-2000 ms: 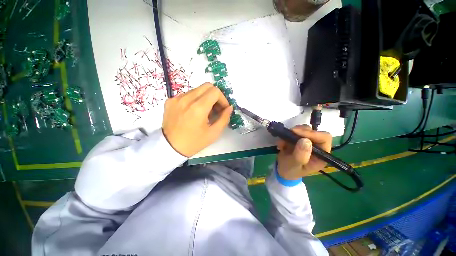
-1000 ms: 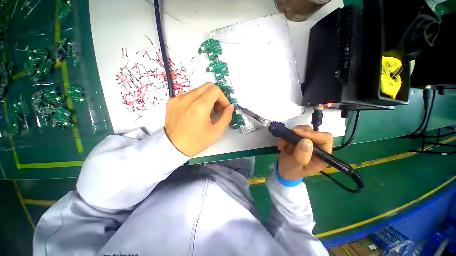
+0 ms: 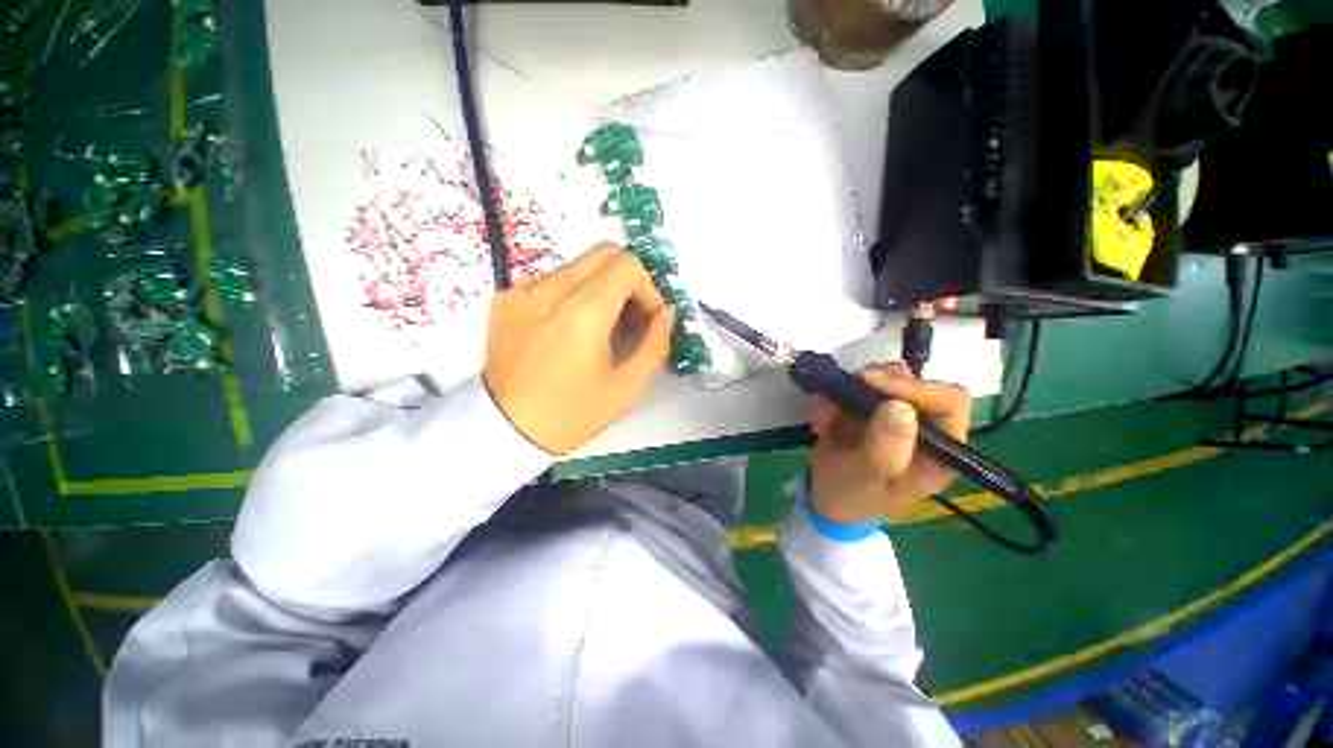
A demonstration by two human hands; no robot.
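Observation:
A slanting column of small green circuit boards [image 3: 635, 209] lies along the left edge of a white work pad [image 3: 775, 190]. My left hand [image 3: 578, 348] is bare, with thumb and forefinger brought together at the lower boards; whether it pinches a thin wire or a board edge is too small to tell. My right hand [image 3: 889, 446], with a blue wrist band [image 3: 844, 523], holds the black soldering iron [image 3: 833, 382]. The iron's tip points left and ends close beside the left fingertips, at the lower boards. Short red and dark lead wires [image 3: 424, 249] lie scattered left of the boards.
A black cable [image 3: 477, 139] crosses the white sheet and passes behind my left hand. The black soldering station [image 3: 958, 176] stands at right, with a yellow sponge [image 3: 1121, 219] in its holder. A round brown tin [image 3: 863, 29] is at the far edge. Batches of boards [image 3: 124, 190] lie at left.
The view has shifted slightly, and a dark edge now shows at the top. The iron's tip appears slightly raised or drawn back from the boards. Both hands keep nearly the same pose.

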